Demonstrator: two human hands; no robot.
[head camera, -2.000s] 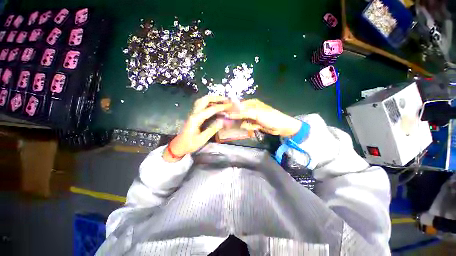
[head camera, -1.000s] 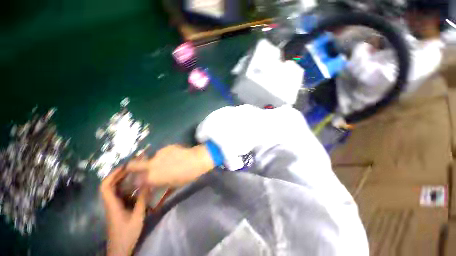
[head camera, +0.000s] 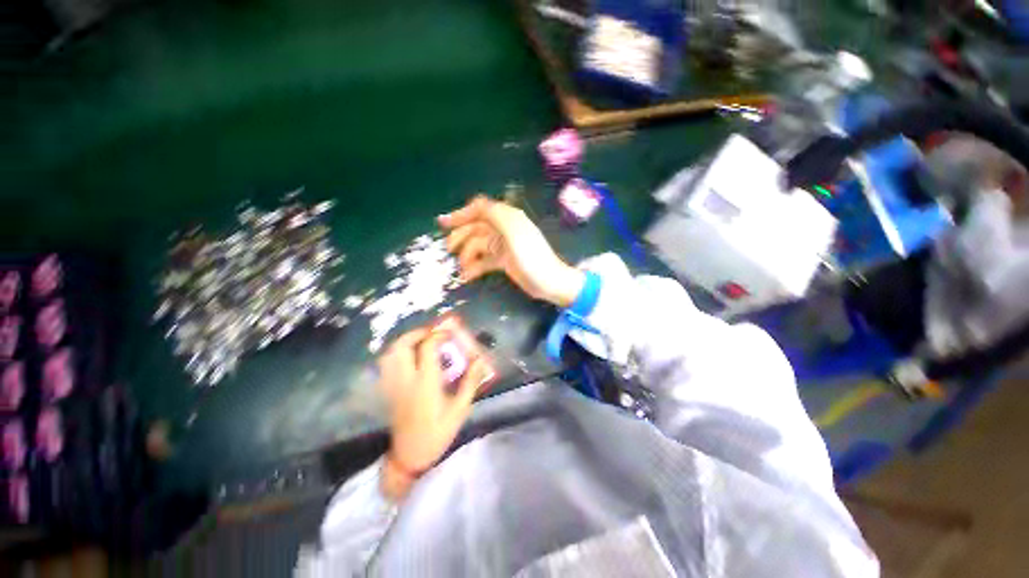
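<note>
My left hand (head camera: 420, 401) holds a pink housing (head camera: 454, 355) at the bench's front edge, over a fixture with an orange-red border (head camera: 481, 370). My right hand (head camera: 497, 243), with a blue wrist strap (head camera: 588, 296), is raised just right of the pile of small white parts (head camera: 418, 282). Its fingers are curled; blur hides whether it holds a tool or part. A larger speckled pile of small parts (head camera: 248, 282) lies to the left.
A black tray of pink housings (head camera: 85, 395) is at left. Two housing stacks (head camera: 561, 150) and a blue stick (head camera: 618, 224) stand beyond my right hand. A white box with a red switch (head camera: 745, 231) is at right, a blue parts bin (head camera: 624, 51) at top, a person's white sleeve (head camera: 973, 271) at far right.
The view swung right, then partly back. My hands, together before, are now apart: my right hand has moved up and away, while the pink housing shows in my left hand.
</note>
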